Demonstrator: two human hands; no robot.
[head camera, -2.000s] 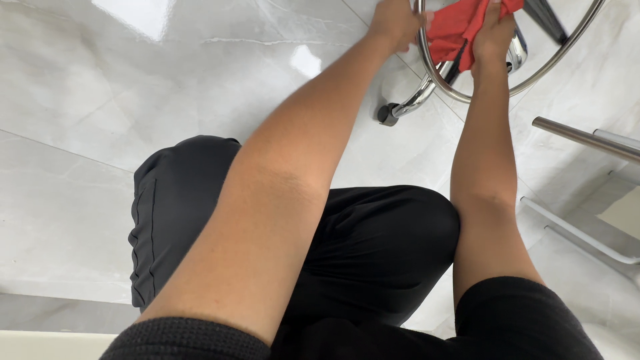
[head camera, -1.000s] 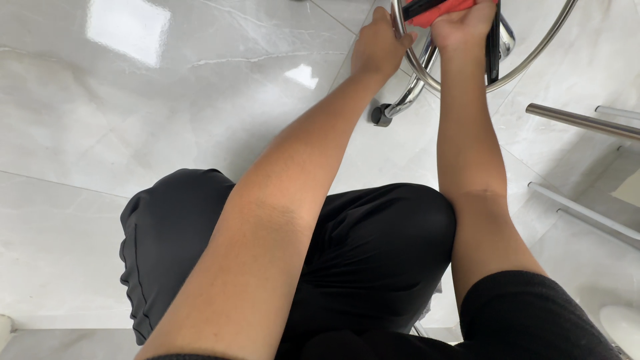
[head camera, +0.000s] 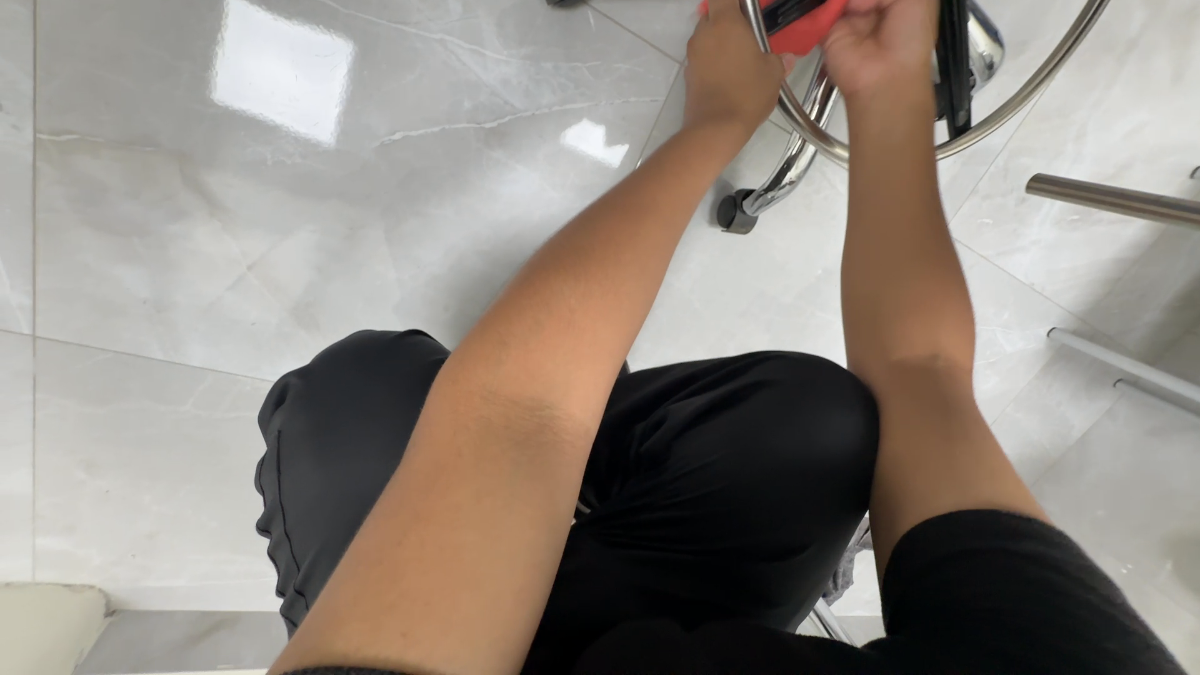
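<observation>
At the top of the head view, my left hand (head camera: 736, 70) is at the left side of a chrome ring (head camera: 1031, 82), close against its tube. My right hand (head camera: 881, 42) is inside the ring, palm partly showing, touching a red cloth (head camera: 808, 28). The cloth lies between both hands, with a black bar (head camera: 787, 9) of the chair or stool across it. The upper edge of the view cuts off part of both hands, so their full grip is hidden.
A chrome leg (head camera: 792, 173) ends in a black caster (head camera: 737, 212) on the marbled tile floor (head camera: 234, 206). To the right are a metal tube (head camera: 1106, 198) and a thin white bar (head camera: 1125, 364). My black-clothed knees are below.
Both hands now sit nearer the view's upper edge, and less of the red cloth shows than two seconds ago. The view has shifted slightly.
</observation>
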